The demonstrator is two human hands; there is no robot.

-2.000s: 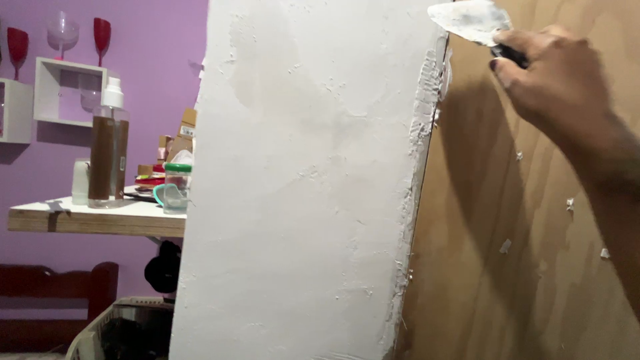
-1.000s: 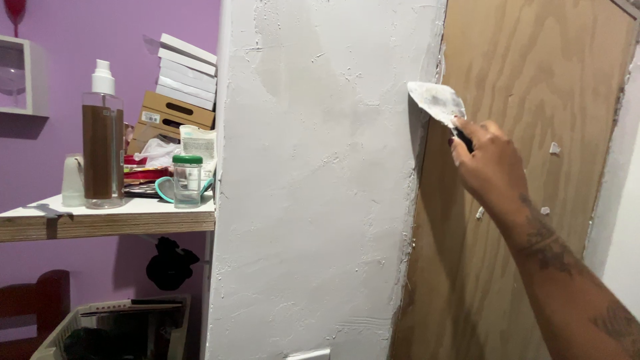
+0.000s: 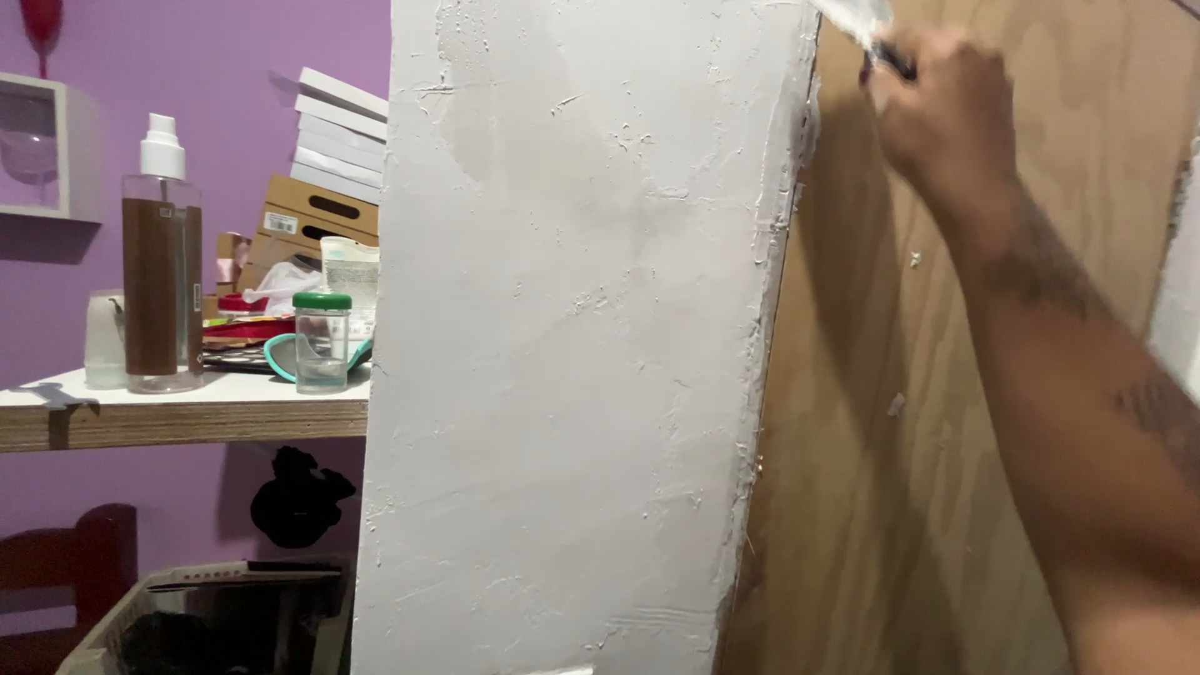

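Observation:
My right hand [image 3: 947,117] is shut around the dark handle of a putty knife [image 3: 858,17] at the upper right. The knife's blade, smeared with white filler, lies at the upper right edge of a white wall panel [image 3: 581,328] and is partly cut off by the frame's top. Ridges and small lumps of filler mark the panel, thickest along its right edge. Beside that edge stands a brown plywood board [image 3: 844,525] with a few white specks. My left hand is not in view.
At left, a white-topped shelf [image 3: 281,417] holds a spray bottle [image 3: 161,281], a green-lidded jar [image 3: 322,342] and stacked boxes. Below are a basket [image 3: 112,619] and a dark red chair [image 3: 103,562]. A white box shelf [image 3: 61,150] hangs on the purple wall.
My right hand and the putty knife have moved up along the panel's right edge since one second ago. Two seconds ago they were also near the top. The knife stays in my grasp.

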